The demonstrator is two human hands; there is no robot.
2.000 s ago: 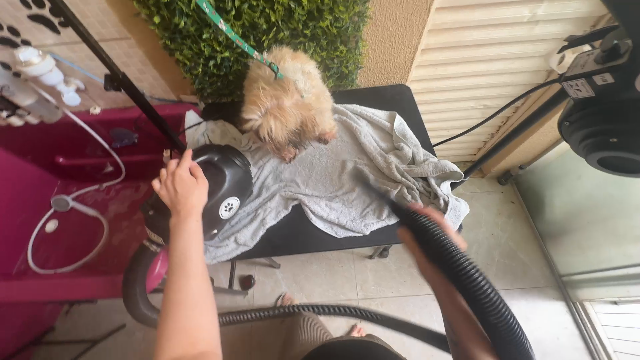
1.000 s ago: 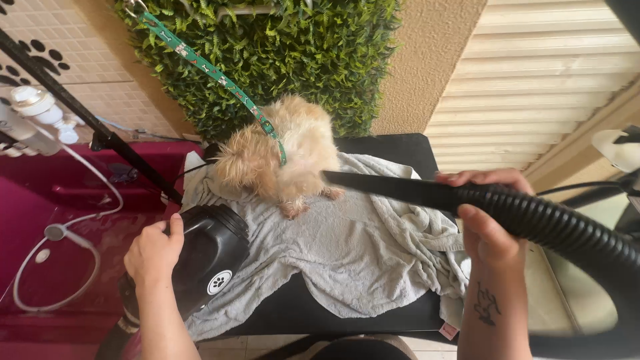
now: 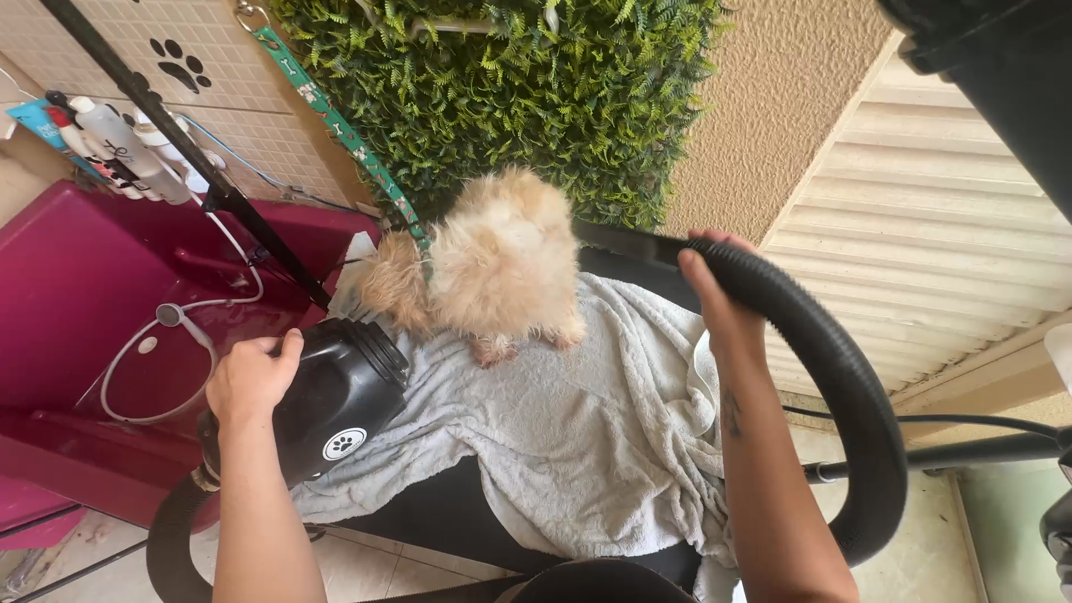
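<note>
A fluffy, light tan dog (image 3: 507, 260) stands on a grey towel (image 3: 553, 419) laid over a black grooming table (image 3: 419, 511), its head lowered to the left. A green patterned leash (image 3: 335, 121) runs from its neck to the upper left. My right hand (image 3: 724, 289) grips the end of a black corrugated dryer hose (image 3: 829, 360); its dark nozzle (image 3: 628, 243) reaches to the dog's rear, the tip hidden behind it. My left hand (image 3: 255, 373) rests on the black dryer housing (image 3: 343, 402), which bears a paw emblem, left of the dog.
A magenta tub (image 3: 109, 318) with a shower head (image 3: 170, 315) and white hose lies at the left. A black metal pole (image 3: 142, 100) slants between tub and table. Bottles (image 3: 126, 146) hang over the tub. An artificial hedge panel (image 3: 519, 100) backs the table.
The nozzle in my right hand has moved from the towel side to beside the dog's rear, farther up. My left hand stays on the dryer housing. The view has shifted.
</note>
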